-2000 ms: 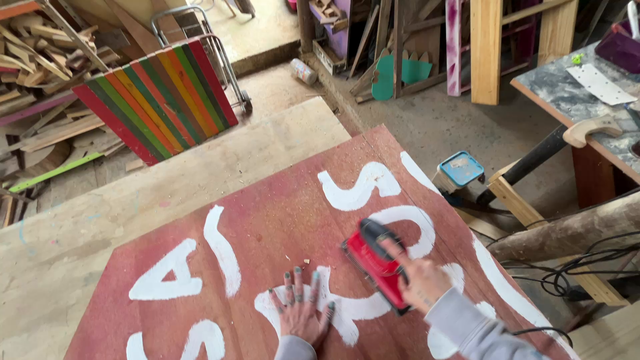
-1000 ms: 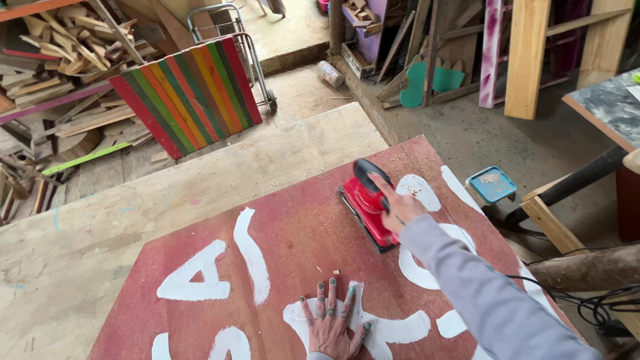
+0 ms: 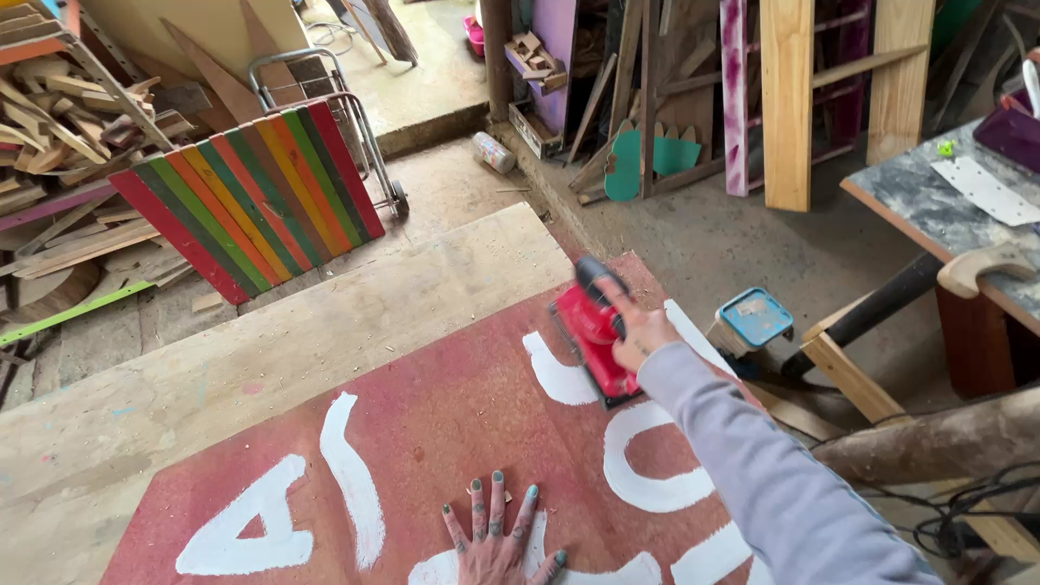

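Observation:
A red-painted wooden board [image 3: 471, 422] with white brush-painted letters lies on a pale plywood surface [image 3: 406, 313]. My right hand [image 3: 642, 329], in a grey sleeve, grips a red and black electric sander [image 3: 597, 333] whose pad lies on the board near its far corner, over part of a white letter. The sander is slightly blurred. My left hand [image 3: 500, 528] rests palm down with spread fingers on the board at the bottom middle, partly over a white letter, and holds nothing.
A striped multicoloured slatted panel [image 3: 260, 199] leans on a metal hand trolley [image 3: 357, 122]. Scrap wood [image 3: 65, 122] is piled at left. To the right are a blue-lidded tub [image 3: 756, 317], a wooden post [image 3: 934, 439], black cables [image 3: 967, 504] and a stained worktable [image 3: 918, 191].
The sander in my right hand has moved from among the letters toward the board's far corner. My left hand stays flat on the board. The view has shifted.

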